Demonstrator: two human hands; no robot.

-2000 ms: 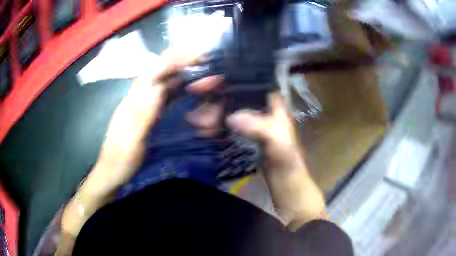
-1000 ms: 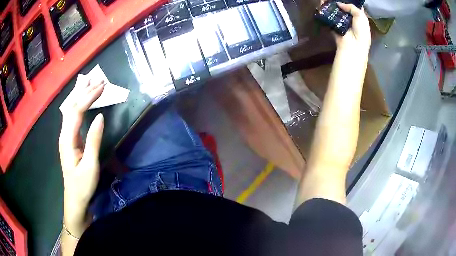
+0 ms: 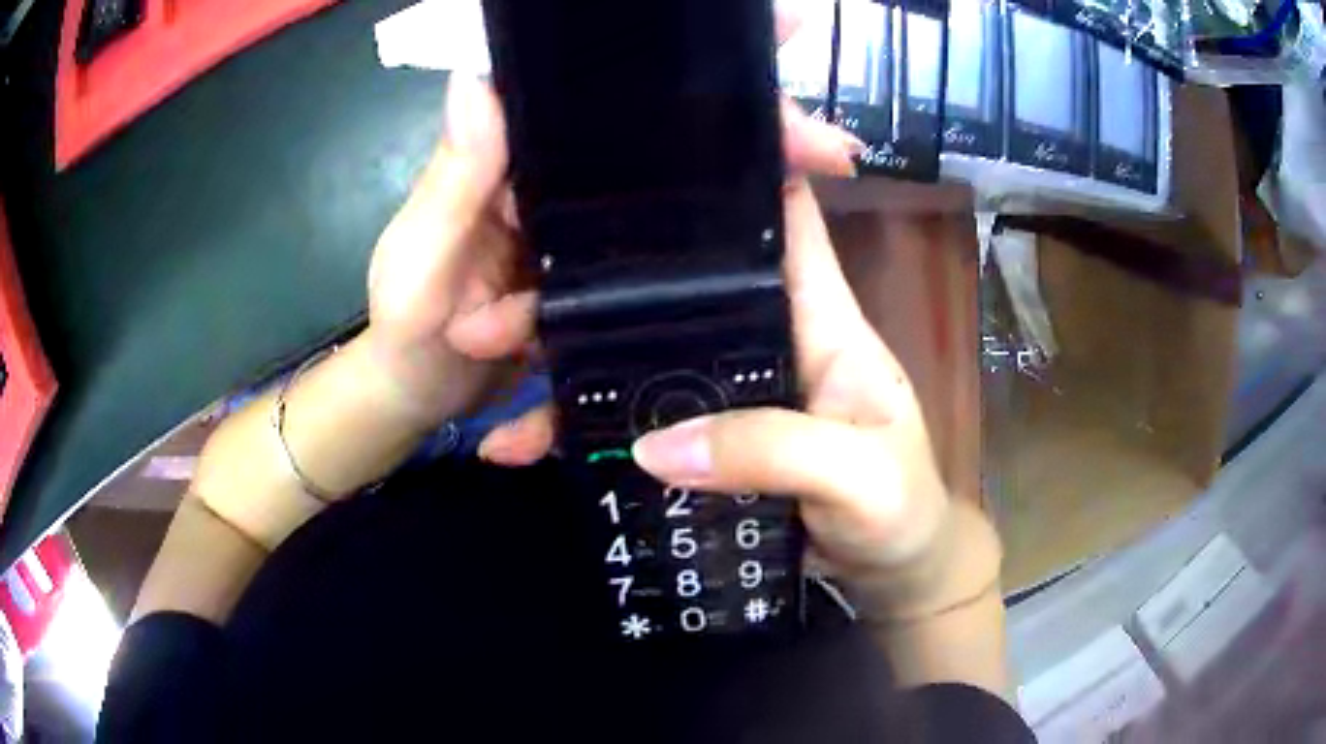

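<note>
An open black flip phone [image 3: 684, 545] is held close in front of me, with its screen half up and its large white number keys toward my body. My left hand [image 3: 451, 276] grips its left side around the hinge and screen half. My right hand [image 3: 858, 436] holds its right side, with the thumb over the keys beside the green call key. The top end of the phone is cut off by the frame's upper edge. The fingers behind the phone are partly hidden.
A clear blister tray of display windows [image 3: 1047, 186] lies behind the phone at upper right. A cardboard box [image 3: 1105, 422] is below it. A red tray [image 3: 182, 73] is on the dark green worktop [image 3: 218, 218] at upper left. A white paper [image 3: 422, 35] lies near the top. White boxes [image 3: 1091, 690] are at lower right.
My right hand has come back from the upper right with the phone, now open in front of me. My left hand has left the white paper and taken hold of the phone.
</note>
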